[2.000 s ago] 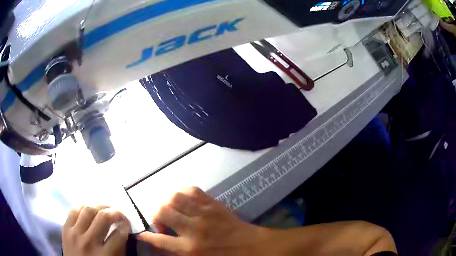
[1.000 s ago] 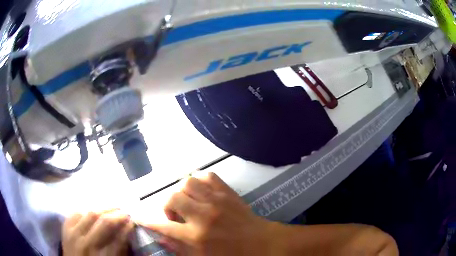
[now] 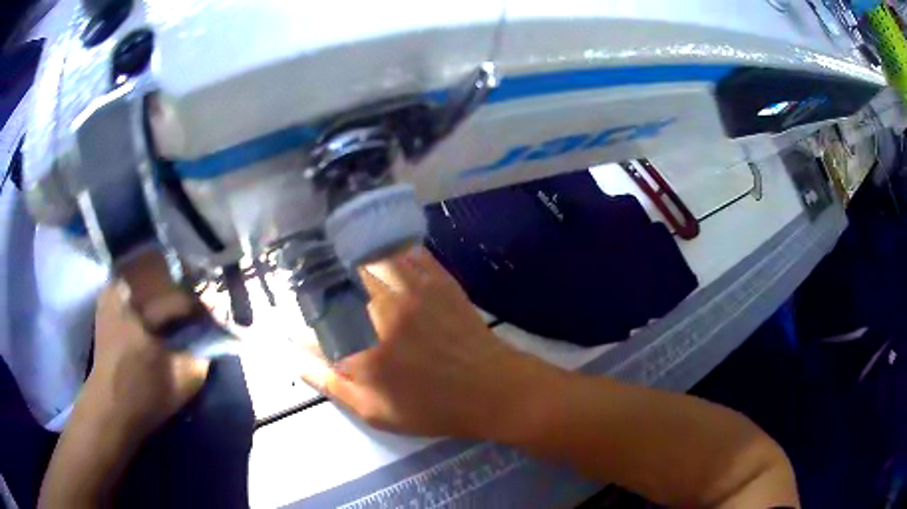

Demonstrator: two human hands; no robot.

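My left hand (image 3: 144,363) is at the left of the needle area, its fingers partly hidden behind the machine head, its thumb side at the edge of a dark navy cloth (image 3: 199,447). My right hand (image 3: 433,348) is right of the needle area under the tension dial (image 3: 378,227). One fingertip points left below the grey cylinder (image 3: 338,320); other fingers are partly hidden behind it. Pale glare around the presser foot hides the cloth edge and what the fingertips hold. The white lockstitch machine (image 3: 587,104) arches over both hands.
Navy curved pieces (image 3: 577,263) lie under the machine arm. Behind them are red-handled snips (image 3: 668,204) and a thin hooked metal piece (image 3: 731,204). A grey ruler tape (image 3: 686,348) runs along the near table edge. The control panel (image 3: 786,104) is on the arm.
The view has moved closer to the machine head. Both hands have moved from the near table edge up to the needle area and are farther apart. Dark cloth now shows below my left hand.
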